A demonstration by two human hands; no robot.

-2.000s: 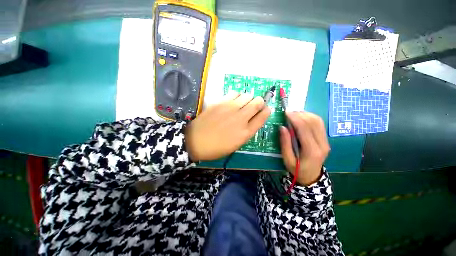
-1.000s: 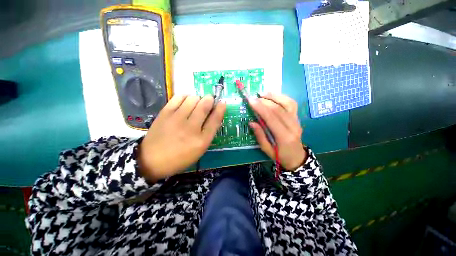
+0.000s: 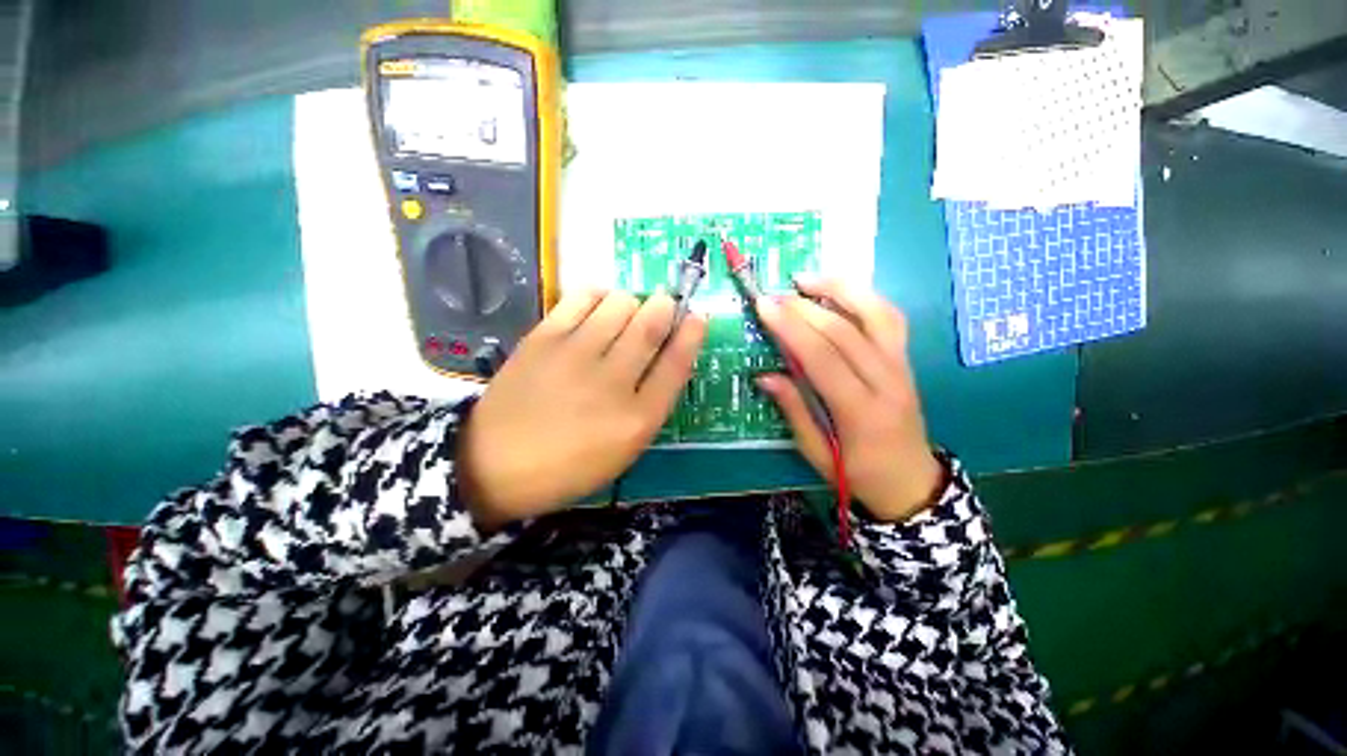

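Observation:
A green circuit board (image 3: 717,369) lies flat on a white paper sheet (image 3: 724,141). My left hand (image 3: 576,399) holds the black-tipped test probe (image 3: 690,272) over the board's left part, its tip near the upper middle. My right hand (image 3: 857,387) holds the red-tipped test probe (image 3: 742,272), its tip close to the right of the black one. Whether the tips touch the board I cannot tell. The fingers hide parts of the board. A digital multimeter (image 3: 465,207) with a yellow rim lies left of the board; its reading is too blurred.
A blue clipboard (image 3: 1046,281) with a small paper (image 3: 1043,133) lies at the right on the teal bench (image 3: 163,325). A yellow-green strip (image 3: 507,18) is behind the multimeter. A grey metal bar (image 3: 1241,52) slants in at the upper right. A dark object (image 3: 67,251) is at the left.
The view has shifted. Since the oldest frame, both probe tips have moved left across the board, from its upper right to its upper middle. Both hands still hold their probes.

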